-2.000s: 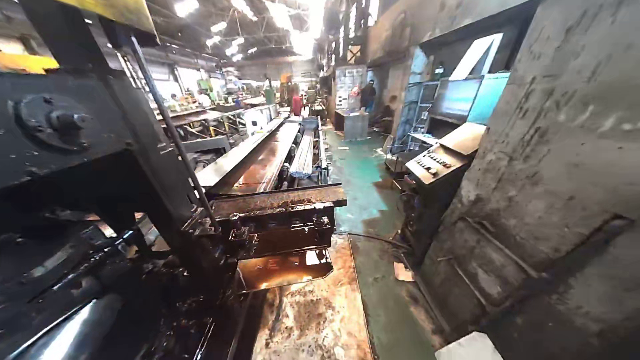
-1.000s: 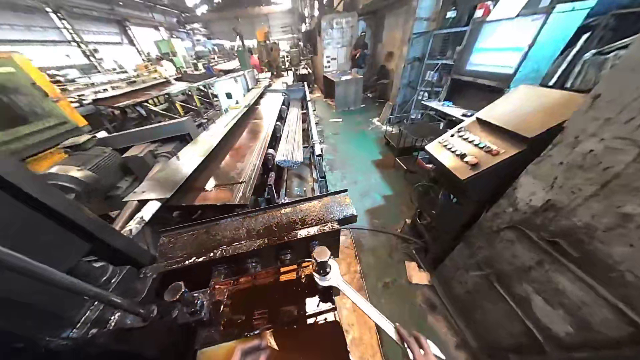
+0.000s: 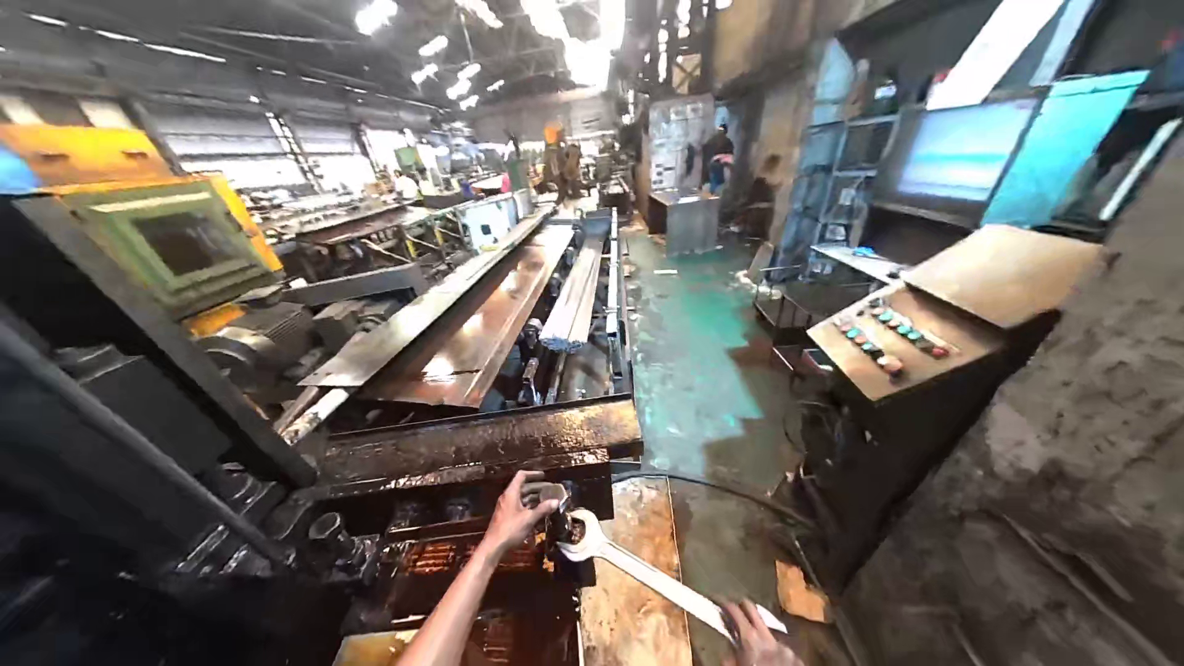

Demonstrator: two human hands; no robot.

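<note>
My left hand [image 3: 520, 507] has its fingers curled at the head of a large upright bolt [image 3: 555, 499] on the oily machine bed. Lower right, my right hand [image 3: 754, 634] grips the far end of a big steel open-end wrench [image 3: 661, 581]. The wrench slants up to the left, and its jaw sits beside the bolt, below my left fingers; whether the jaw is seated on a nut is hard to tell. A second bolt [image 3: 328, 532] stands to the left on the same dark machine. Brown oily liquid coats the recess between the bolts.
Behind an oily steel crossbeam [image 3: 481, 444], long metal sheets [image 3: 462, 356] and a bundle of bars [image 3: 572, 310] lie lengthwise. A push-button control console [image 3: 902, 342] stands at right, near a rough wall. A cable [image 3: 721, 490] crosses the floor. A person [image 3: 718, 162] is far off.
My left hand has risen from the bottom edge to the bolt head. The wrench jaw was at the bolt's top one second ago and now sits lower. The view has shifted since the first frame.
</note>
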